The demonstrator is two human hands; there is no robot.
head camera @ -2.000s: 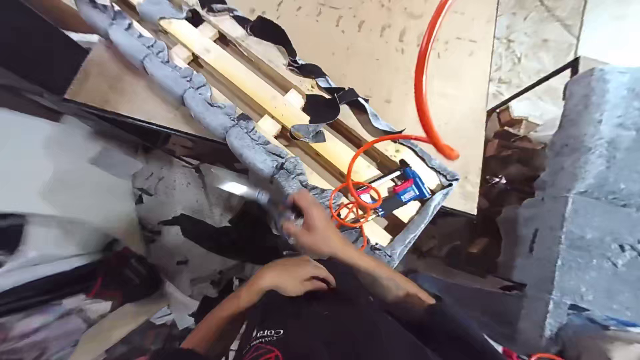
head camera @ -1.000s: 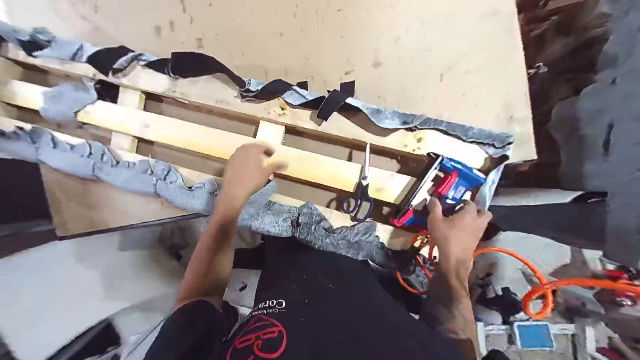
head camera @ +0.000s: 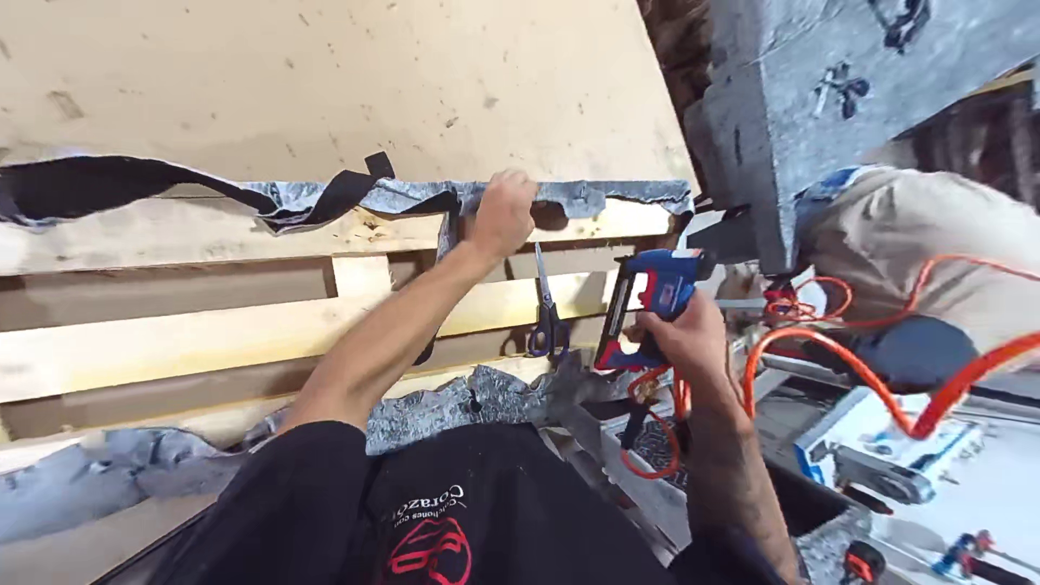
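My left hand (head camera: pixel 504 213) grips the edge of the grey fabric (head camera: pixel 410 195) on the far rail of a wooden slat frame (head camera: pixel 187 341). In my right hand (head camera: pixel 692 335) is a blue and red pneumatic staple gun (head camera: pixel 662 284), held over the frame's right end, with an orange air hose (head camera: pixel 792 331) near it. Scissors with dark handles (head camera: pixel 546 313) lie across the slats between my hands, blades pointing away from me. Black fabric strips (head camera: pixel 122 183) run twisted along the far rail. More grey fabric (head camera: pixel 455 406) hangs bunched over the near rail.
The frame lies on a large tan board (head camera: pixel 349 89). At the upper right stands a grey upholstered piece (head camera: pixel 772 130). Beside it is a person in beige trousers (head camera: pixel 918 260). A white and blue device (head camera: pixel 890 447) and coiled hose are at the lower right.
Two seconds ago the staple gun and scissors were not arranged this way; a hand held a blurred metallic tool. Since one second ago, my left hand has moved from the middle slats to the far rail's fabric.
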